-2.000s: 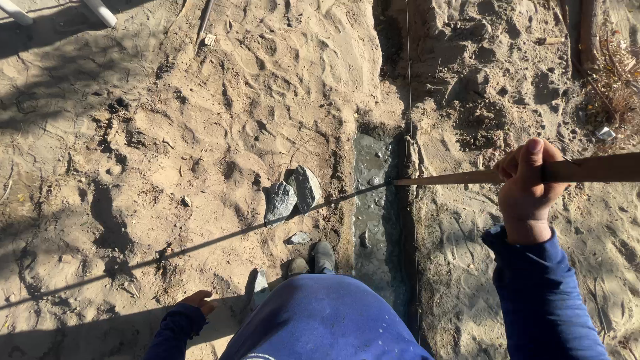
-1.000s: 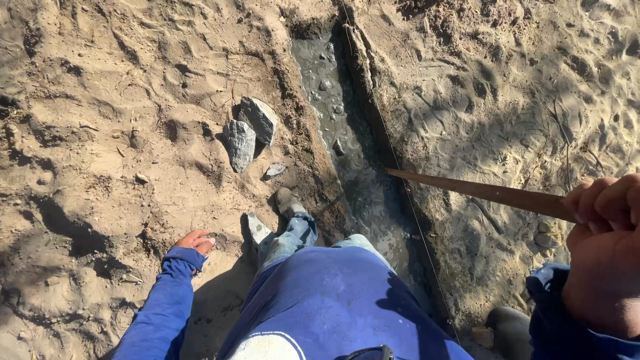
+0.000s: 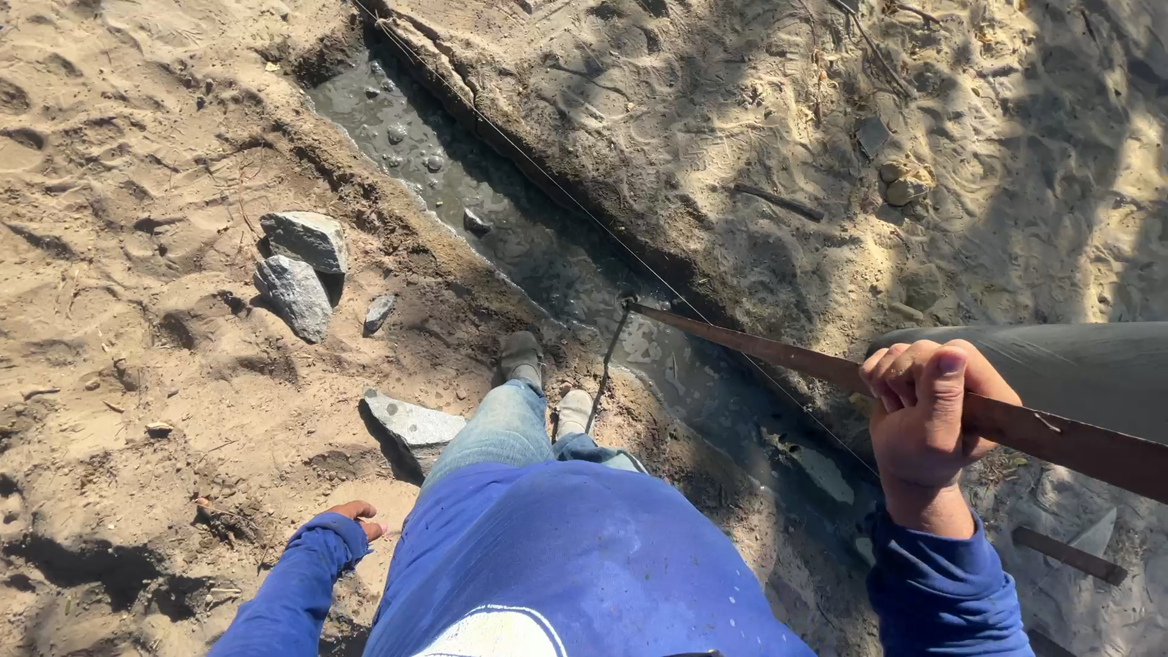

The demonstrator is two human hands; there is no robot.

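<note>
My right hand [image 3: 938, 411] is closed around a long wooden pole [image 3: 785, 354] at the right. The pole's thin far end rests in or just over the wet grey mix in a narrow trench [image 3: 547, 246], which runs diagonally from upper left to lower right. A taut string [image 3: 593, 212] stretches along the trench, and the pole crosses it. My left hand [image 3: 358, 518] hangs low at the left, its fingers slightly bent and holding nothing, above sandy ground. A grey stone slab [image 3: 415, 427] lies near it, beside my leg.
Two grey rocks [image 3: 297, 294] and a smaller stone [image 3: 378, 314] lie left of the trench. My shoes [image 3: 522, 359] stand at its left edge. Right of it are a stick [image 3: 778, 202], a large grey cylindrical object [image 3: 1049, 370] and a short wood piece [image 3: 1069, 555].
The view has turned and shifted, so the trench now runs diagonally. My right hand keeps its hold on the pole, whose far end stays at the trench. My left hand remains low and empty.
</note>
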